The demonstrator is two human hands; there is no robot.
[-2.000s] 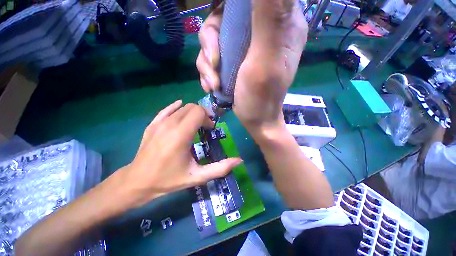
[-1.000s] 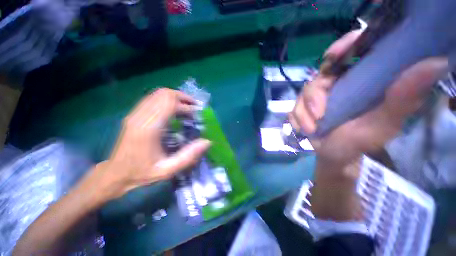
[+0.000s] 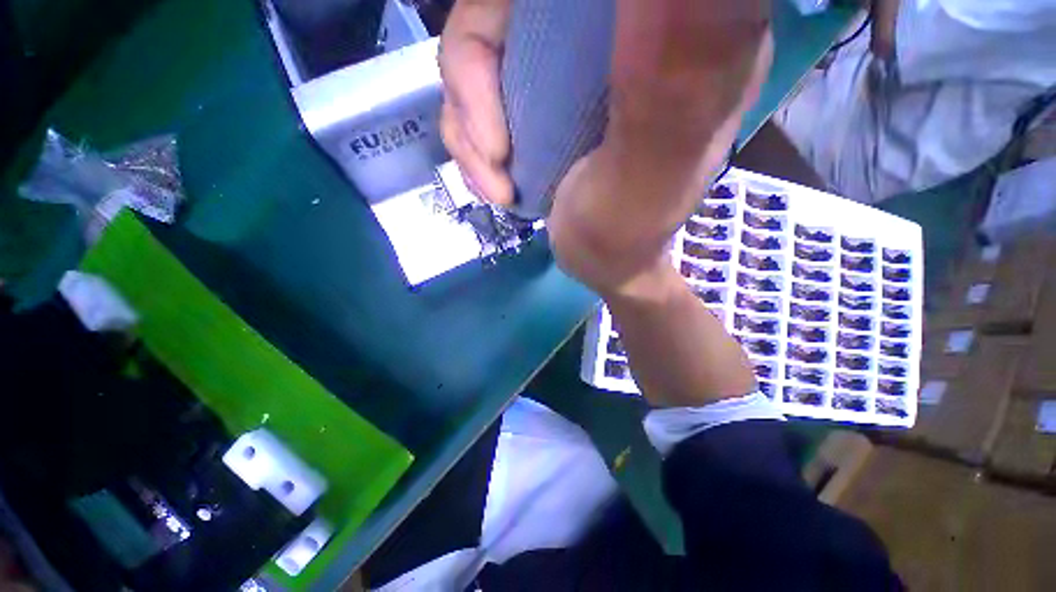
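Note:
My right hand (image 3: pixel 649 174) is closed around the thick grey textured electric screwdriver (image 3: pixel 556 98), at the top centre. The screwdriver's lower end is over the front of the white screw feeder (image 3: pixel 376 145); its tip is hard to make out against small dark parts there. The bright green fixture plate (image 3: pixel 249 370) is at the lower left, with white locating blocks (image 3: pixel 275 471) on it. A dark area (image 3: pixel 104 428) covers the fixture's left part, and whether it is the black housing cannot be told. My left hand is not in view.
A white compartment tray (image 3: pixel 851 217) of small dark parts is at the right, beyond the bench edge. A crumpled clear bag (image 3: pixel 139 174) lies beyond the fixture's top. Brown cardboard boxes (image 3: pixel 961 463) stand at the far right. A person's light clothing (image 3: pixel 961 87) shows at the upper right.
The view has swung right, so the fixture now sits lower left and the feeder nearer the centre. My left hand has gone out of the picture. My right hand still holds the screwdriver, now at the feeder's front.

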